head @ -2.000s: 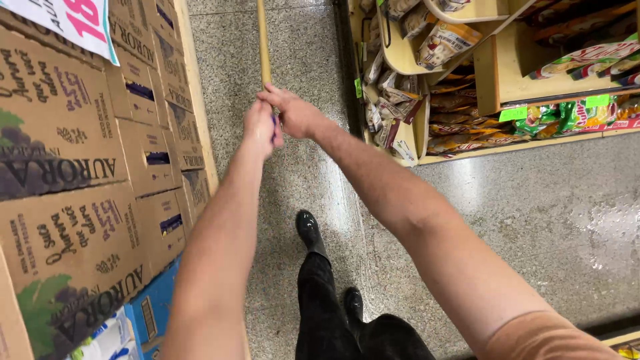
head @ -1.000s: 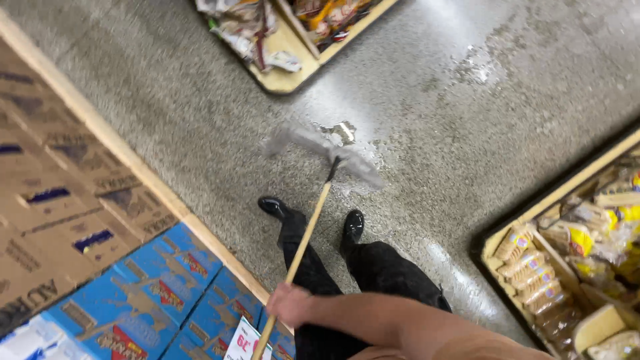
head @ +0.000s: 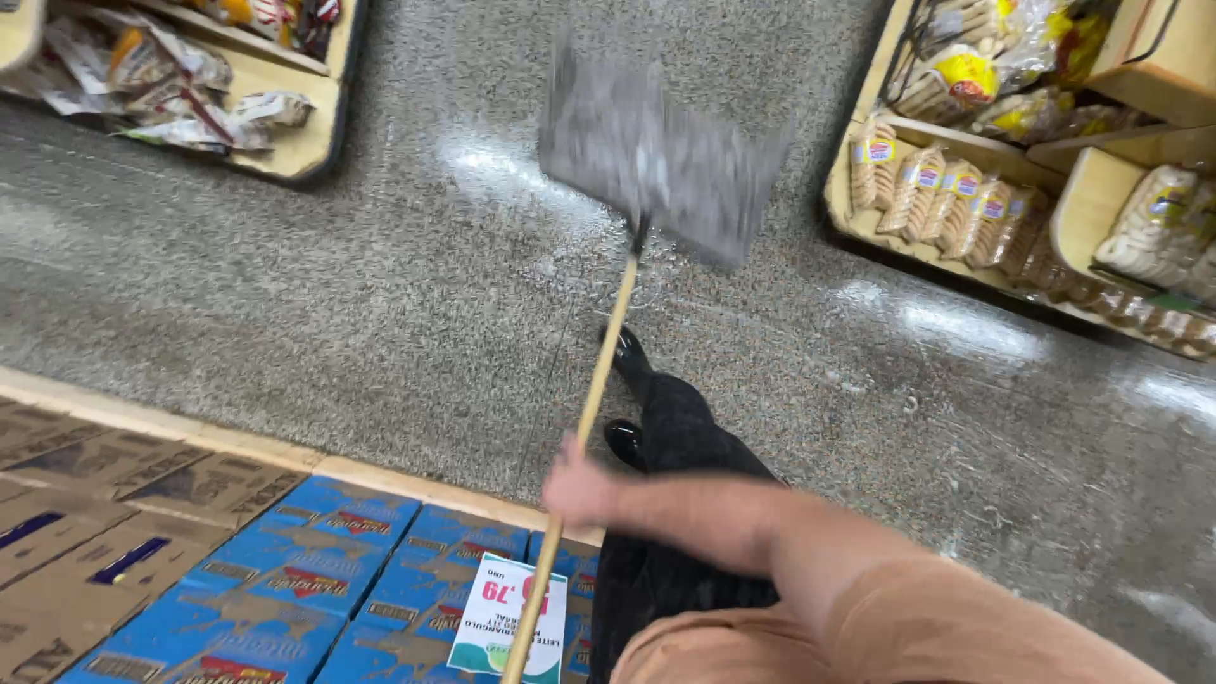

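Note:
My right hand (head: pixel 584 489) is closed around the wooden handle (head: pixel 608 361) of a mop, partway along it. The handle slants from the bottom edge up to a dark connector. At its far end the wide grey mop head (head: pixel 655 152), blurred by motion, spreads over the speckled floor (head: pixel 456 285). Water or wet marks shine on the floor beside the head. My left hand is out of view. A tan sleeve shows at the bottom right, and black boots (head: pixel 627 442) stand just right of the handle.
Blue cartons (head: pixel 285 579) with a price sign (head: pixel 513 613) and brown cardboard boxes (head: pixel 142 541) line the lower left behind a wooden edge (head: pixel 380 480). A display stand with bagged goods (head: pixel 318 142) is at upper left; another, with packaged biscuits (head: pixel 917 190), is at upper right.
Two seconds ago both hands were together on the handle; now only my right hand shows. The mop head has moved away from my boots since a second ago. The view has turned strongly.

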